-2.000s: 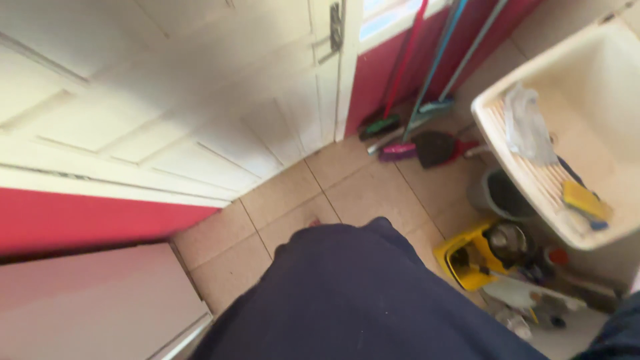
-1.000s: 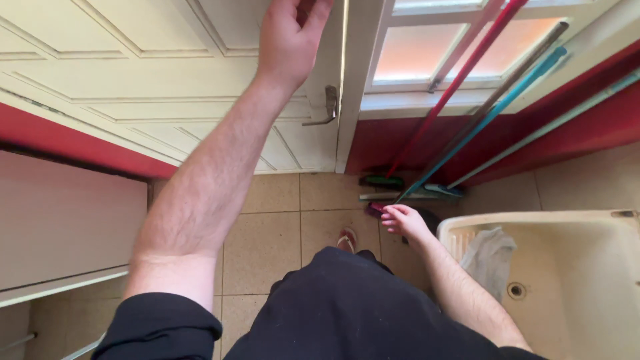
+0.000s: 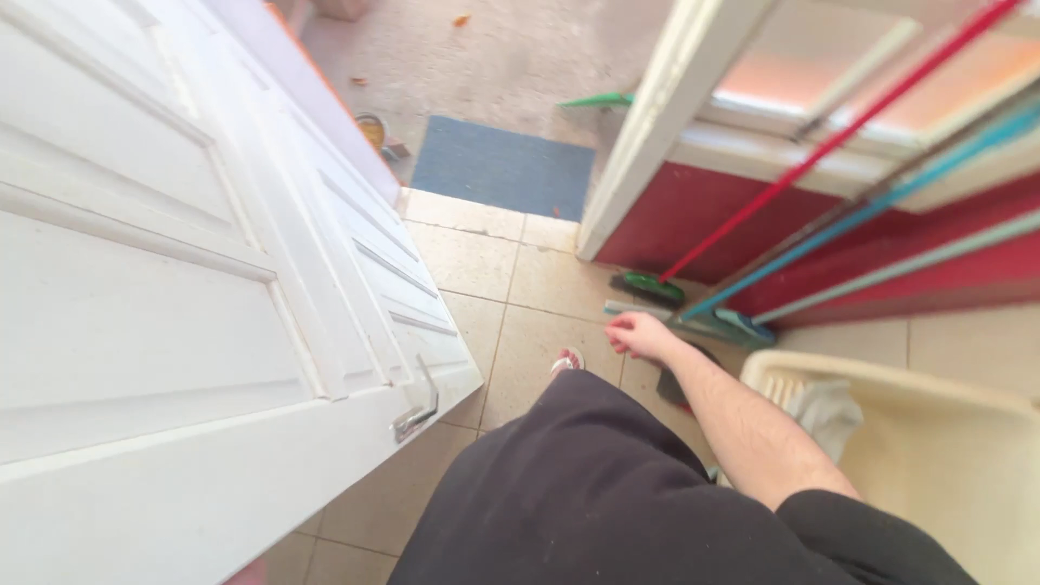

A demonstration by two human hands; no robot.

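Note:
A white panelled door (image 3: 325, 414) stands swung inward on the left, its metal lever handle (image 3: 418, 410) near the free edge. At the bottom edge, a small piece of skin, probably my left hand (image 3: 248, 573), shows beside the door's edge; its fingers are hidden. My right hand (image 3: 638, 335) hangs in the air with fingers loosely curled, nothing seen in it. Below and beside it are a green broom head (image 3: 650, 286) with a red handle, a squeegee and a blue-handled pole (image 3: 853, 215) leaning on the red wall. A foot in a white flip-flop (image 3: 569, 360) is on the tiles.
Beyond the doorway lie a blue mat (image 3: 504, 166) and rough ground with dry leaves. The white door frame (image 3: 674, 106) stands right of the opening. A cream laundry sink (image 3: 934, 455) with a grey cloth (image 3: 825, 414) is at the lower right, a dark dustpan (image 3: 674, 386) beside it.
The door, closed in the earlier frames, now stands open with the outside in view. My left arm, raised across the door one second ago, has dropped almost out of view.

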